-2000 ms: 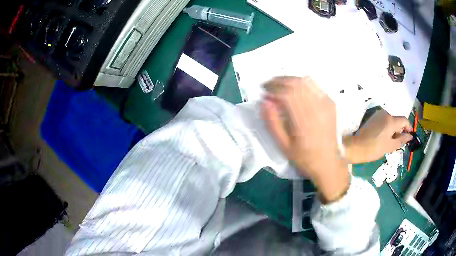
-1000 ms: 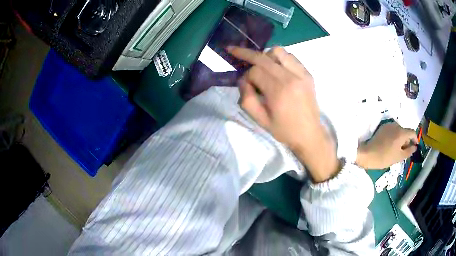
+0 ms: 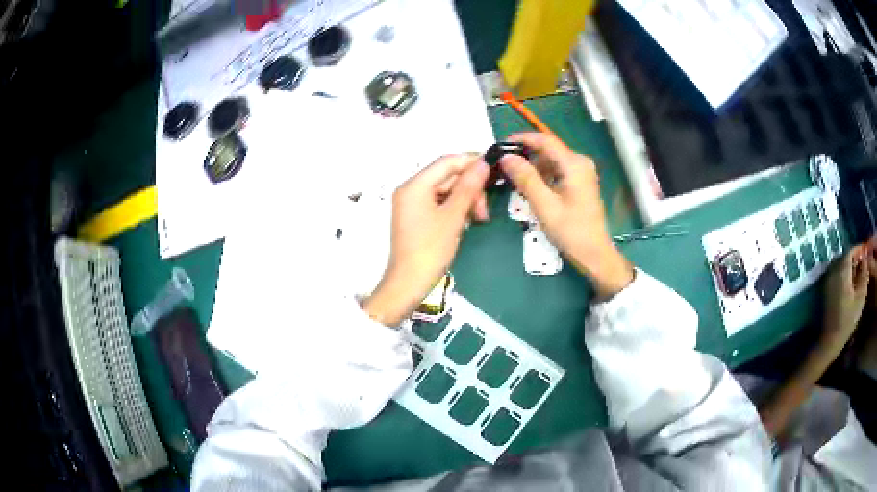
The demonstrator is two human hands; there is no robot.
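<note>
My left hand (image 3: 431,216) and my right hand (image 3: 569,197) meet near the centre. Their fingertips pinch a small black watch back cover (image 3: 504,152) between them, partly hidden by the fingers. Below my left wrist, a watch case with a gold edge (image 3: 435,298) sits by the upper end of a white gasket sheet (image 3: 514,434) with two columns of rounded cut-outs. White scraps (image 3: 541,252) lie on the green mat beside my right hand. An orange stick (image 3: 525,112) lies just above it.
White papers (image 3: 288,207) hold dark watch cases (image 3: 228,116). A yellow bracket (image 3: 544,43) stands behind. A phone (image 3: 187,365) and ribbed instrument (image 3: 111,356) are left. Tweezers (image 3: 649,233) and another gasket sheet (image 3: 716,248) are right. Another person's hand (image 3: 846,298) is at the right edge.
The view has swung to the right. My right hand has left the area over the phone and joined my left hand at the black cover. The gasket sheet is now uncovered.
</note>
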